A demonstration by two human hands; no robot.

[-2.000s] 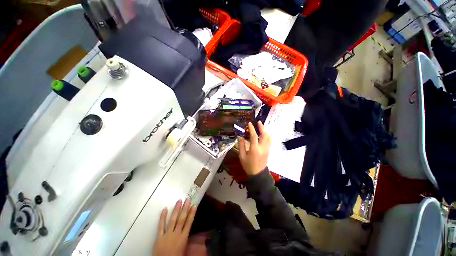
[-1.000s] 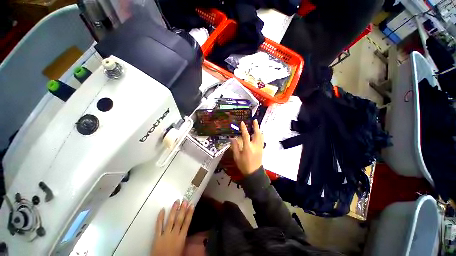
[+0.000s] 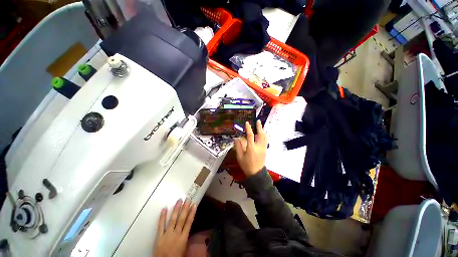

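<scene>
A dark smartphone [image 3: 221, 122] with a brownish lit screen lies on the white accessory tray [image 3: 205, 146], among small items and pens. My right hand [image 3: 252, 150] is at the phone's right end, fingers apart, fingertips at or just over its edge; whether they touch it I cannot tell. It holds nothing visible. My left hand [image 3: 175, 232] rests flat, fingers spread, on the white sewing machine table [image 3: 150, 213]; its wrist is cut off by the lower picture edge.
The white machine head [image 3: 135, 108] marked "brother" fills the left, with green-topped thread cones [image 3: 64, 86] behind. An orange basket [image 3: 300, 75] with a bag of white pieces stands beyond the tray. White paper [image 3: 286, 145] and heaped dark fabric strips [image 3: 341, 150] lie to the right. Pale bins stand farther right.
My right hand has shifted slightly left and down from two seconds ago, with its fingers still over the phone's right end. The phone and my left hand have not visibly moved.
</scene>
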